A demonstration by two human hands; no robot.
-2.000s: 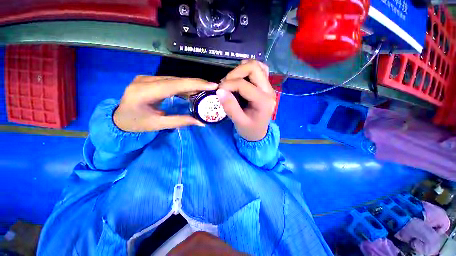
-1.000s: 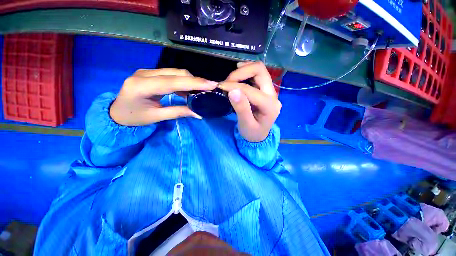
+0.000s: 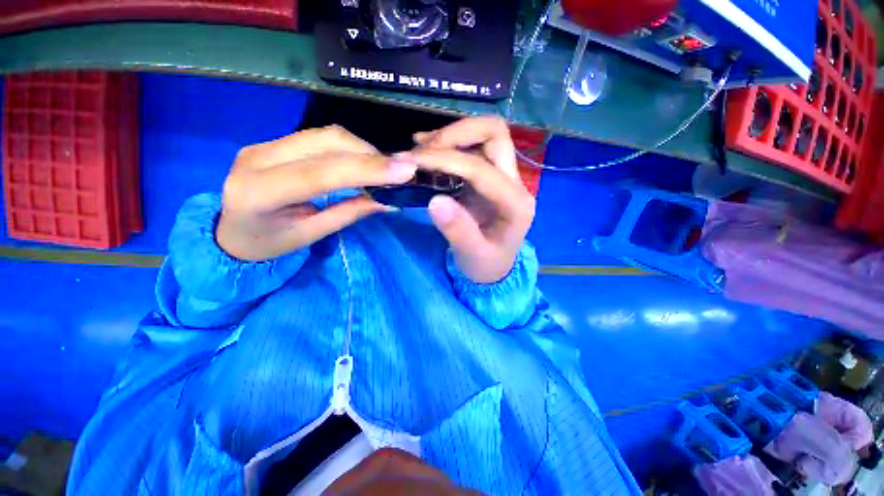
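A round black watch case (image 3: 405,196) is held above the lap of the blue smock, seen nearly edge-on, its glossy face turned down toward the lap. My left hand (image 3: 305,189) grips its left side between thumb and fingers. My right hand (image 3: 482,194) holds its right side, the fingers over its rim and the thumb below. Both hands are bare and partly cover the case. Beyond them, the black test fixture (image 3: 417,68) with white lettering and a clear round centre lies on the bench, cut off by the top edge.
The green bench edge (image 3: 194,53) crosses the top. A red clamp handle (image 3: 620,14), a blue tester (image 3: 766,34) and a looping clear tube (image 3: 630,163) are at upper right. The right tray (image 3: 790,136) holds black units. Red spare trays (image 3: 63,160) stand left; a blue stool (image 3: 664,232) and a person's pinkish-purple garment (image 3: 795,257) are right.
The case has turned from its printed side, to its dark glossy face, and now to nearly edge-on. The fingers have shifted around its rim. The red clamp handle shows higher in the view than at first.
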